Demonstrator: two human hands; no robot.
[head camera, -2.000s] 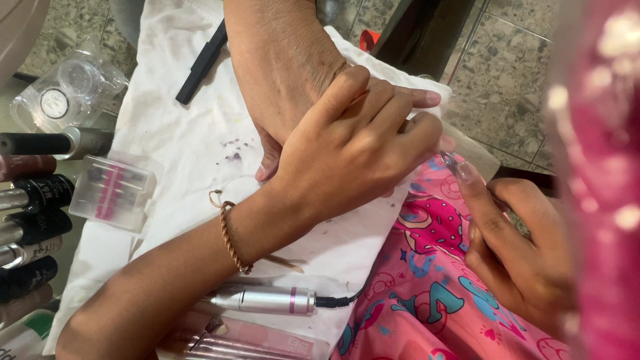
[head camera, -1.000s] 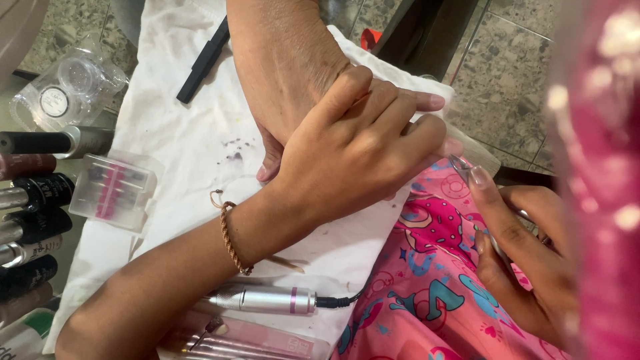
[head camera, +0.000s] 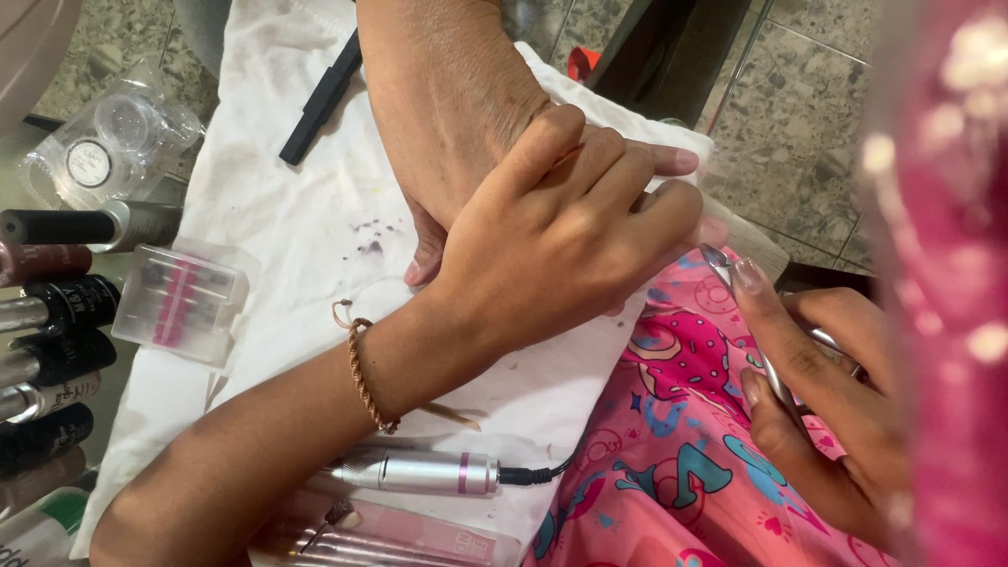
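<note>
My left hand (head camera: 583, 213), with a braided cord bracelet (head camera: 364, 378) at the wrist, is closed over the fingers of another person's hand (head camera: 449, 118), which lies on a white cloth (head camera: 307, 205). Some of that hand's fingertips show beyond mine. On the right, my right hand (head camera: 819, 378) grips metal cuticle nippers (head camera: 776, 378) between thumb and fingers. Their jaws are beside a held fingertip; whether they touch it I cannot tell.
Nail polish bottles (head camera: 67, 299) line the left edge, near a clear case of drill bits (head camera: 179, 305) and bagged small jars (head camera: 110, 142). A black pen-like stick (head camera: 319, 106) lies on the cloth. Below my forearm are a corded nail drill (head camera: 421, 470) and a brush pack (head camera: 409, 539).
Between the earlier frames and now, the nippers in my right hand have shifted slightly around the fingertip. My left hand keeps its hold on the other person's fingers.
</note>
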